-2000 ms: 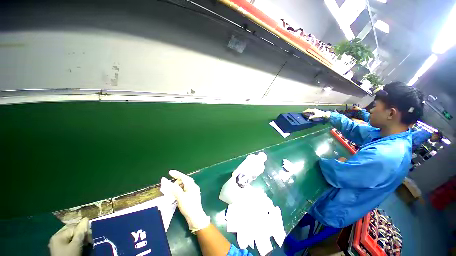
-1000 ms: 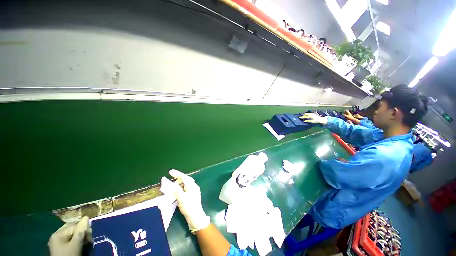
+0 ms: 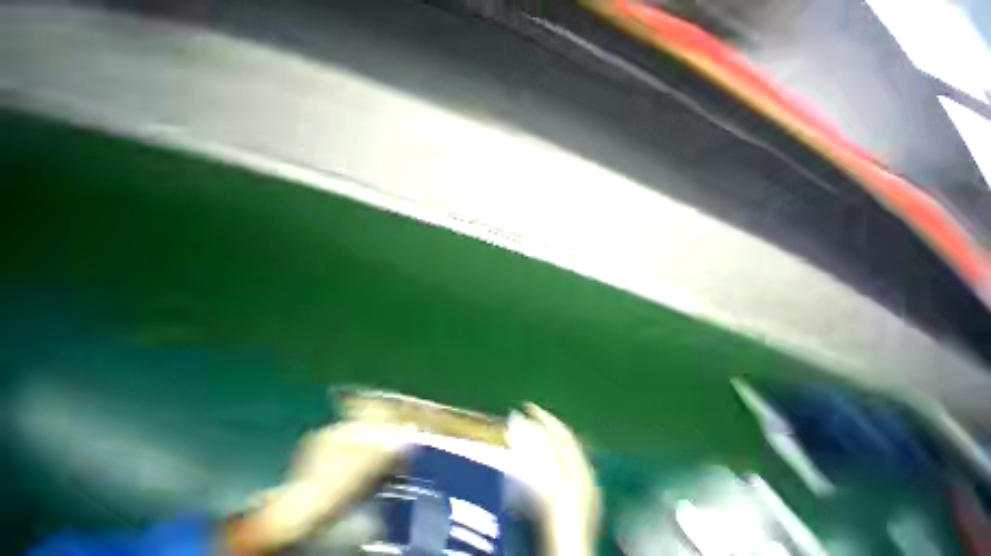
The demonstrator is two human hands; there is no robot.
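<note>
The whole view is motion-blurred. The navy booklet stack [image 3: 451, 494] with white print lies at the bottom centre, its lower part cut off by the frame edge. My left hand [image 3: 346, 467], gloved, is at its upper left edge. My right hand [image 3: 560, 483], also gloved, is along its right side with the fingers pointing up. Blur hides whether either hand grips the stack.
The green conveyor belt [image 3: 435, 293] runs across beyond the stack, below a grey panel. A worn brownish strip [image 3: 435, 416] lies just behind the stack. Dark-blue boxes [image 3: 869, 434] with a white sheet edge are at the right. Blurred white items [image 3: 717, 521] lie right of my right hand.
The view has swung left, so the stack and boxes appear farther right. My left hand now reaches farther over the stack's upper left. The neighbouring worker is out of view.
</note>
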